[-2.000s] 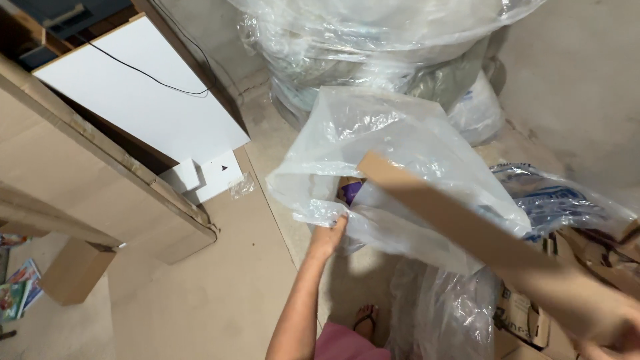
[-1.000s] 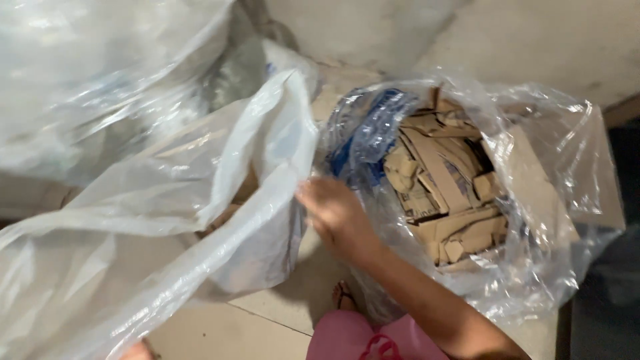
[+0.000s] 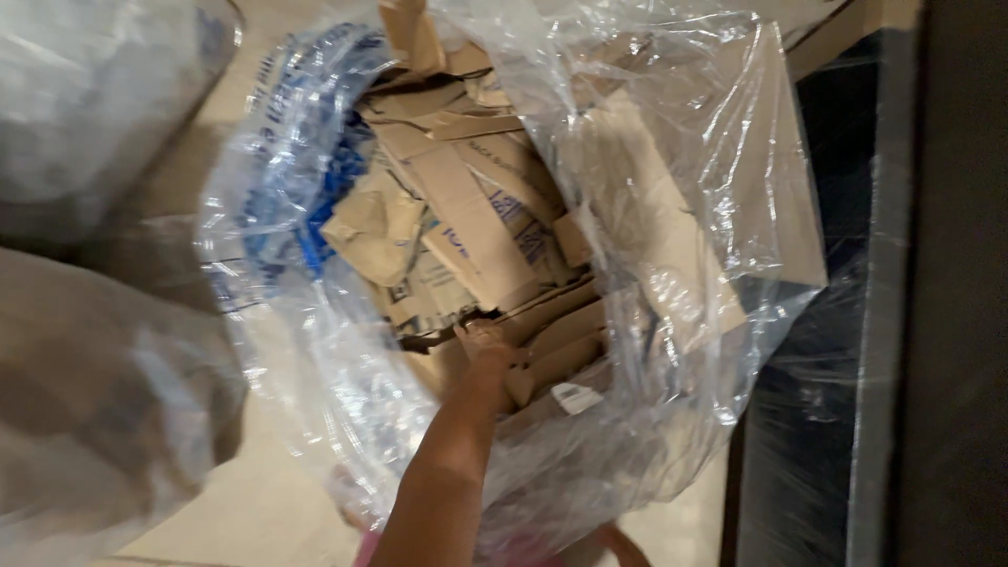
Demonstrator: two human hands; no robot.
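Observation:
A large clear plastic bag [image 3: 709,197] lies wide at its mouth, with folded and torn cardboard pieces [image 3: 472,228] packed inside. My left hand [image 3: 482,339] reaches into it from below and touches the cardboard near the middle; blur hides whether the fingers grip a piece. Upright folded cardboard flaps [image 3: 563,331] stand just right of this hand. Blue plastic film [image 3: 319,228] shows along the bag's left side. What looks like part of my right arm [image 3: 626,547] shows at the bottom edge, partly behind plastic; its hand cannot be made out.
Filled translucent plastic bags stand at the upper left [image 3: 87,102] and lower left [image 3: 102,394]. Dark objects under plastic wrap [image 3: 811,425] line the right side, beside a dark upright panel [image 3: 957,315]. Pale floor tiles [image 3: 260,488] show between the bags.
The view has shifted right and closer to the bag of cardboard. The whitish bag that my hands held is no longer in them as far as visible; one hand is now inside the clear bag.

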